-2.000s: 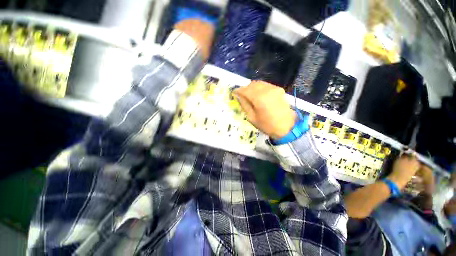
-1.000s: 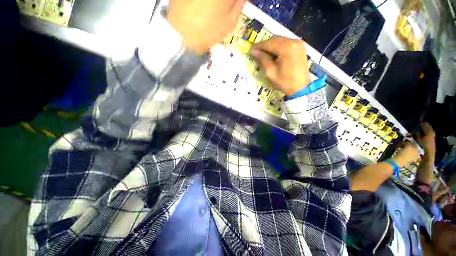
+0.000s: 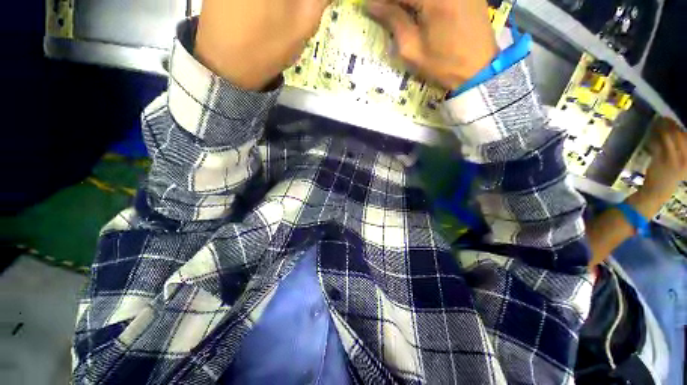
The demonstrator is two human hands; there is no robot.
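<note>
A pale cream-yellow circuit board panel (image 3: 361,69) lies on the line rail (image 3: 354,110) at the top middle. My left hand (image 3: 260,34) is over the panel's left part, cut off by the top edge, its fingertips out of the picture. My right hand (image 3: 444,37) is over the panel's right part, fingers bent, blurred and partly cut off at the top. A blue wrist strap (image 3: 501,64) is around my right wrist. Whether either hand holds a component cannot be seen.
Another panel (image 3: 591,113) with yellow-and-black parts lies to the right. A neighbour's hand (image 3: 667,150) with a blue strap is beyond it. A black component bin (image 3: 621,22) stands at the upper right. Part of a panel (image 3: 60,19) shows at the upper left. Green floor (image 3: 68,207) is lower left.
The view has tilted down, so the bins have mostly left the picture and the hands sit nearer the top edge. My left hand has moved off the bin side to over the panel.
</note>
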